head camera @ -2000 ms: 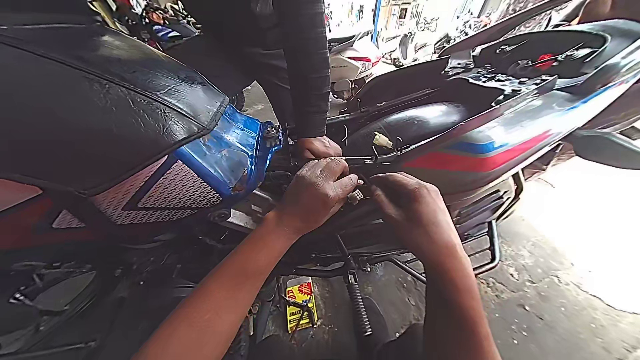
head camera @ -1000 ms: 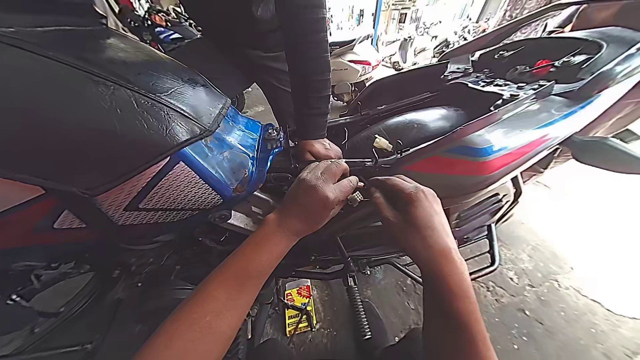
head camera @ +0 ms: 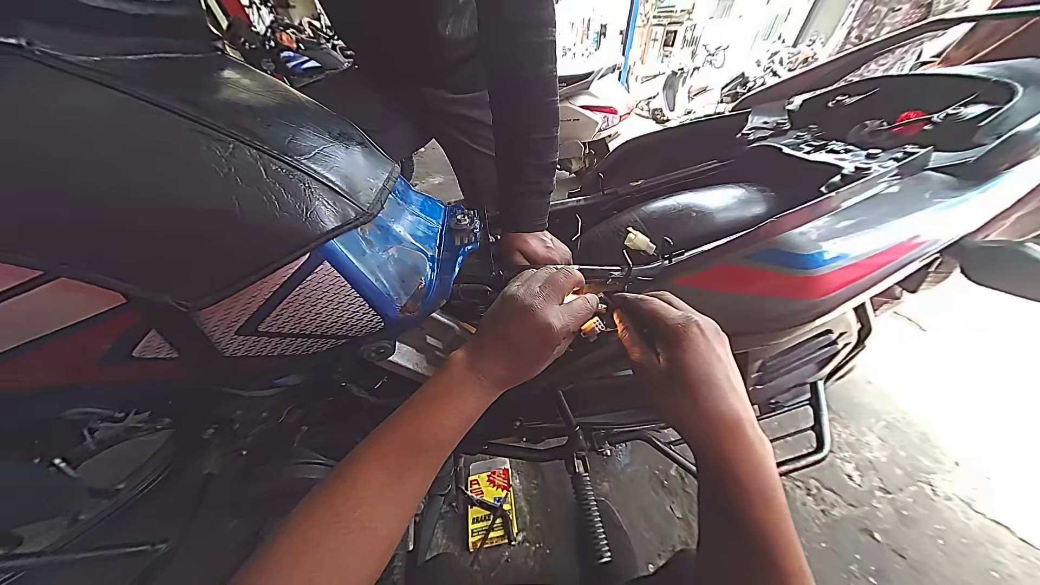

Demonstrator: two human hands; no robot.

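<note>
My left hand [head camera: 532, 325] pinches a small part at the frame of a partly stripped motorcycle; its fingers hide most of that part, which could be a wire end or connector. Close on the right, my right hand [head camera: 670, 345] has thumb and fingers together at the same spot, with a thin wire between the hands. A whitish multi-pin connector [head camera: 594, 327] hangs just below my fingertips, lit orange. Another cream plastic connector [head camera: 639, 241] stands above, beside the black rear fender. An orange glow, perhaps a flame or spark, shows at my left fingertips.
Another person's hand [head camera: 535, 249] rests on the frame just behind mine. A black seat [head camera: 187, 162] and blue body panel [head camera: 394, 252] lie left; the grey side panel [head camera: 812, 268] is right. On the ground are a yellow packet [head camera: 491, 520] with a tool on it, near a coil spring [head camera: 591, 512].
An orange glow now shows at my fingertips and on the connector below; it was absent in the earlier frames. Both my hands and the other person's hand have stayed in nearly the same places.
</note>
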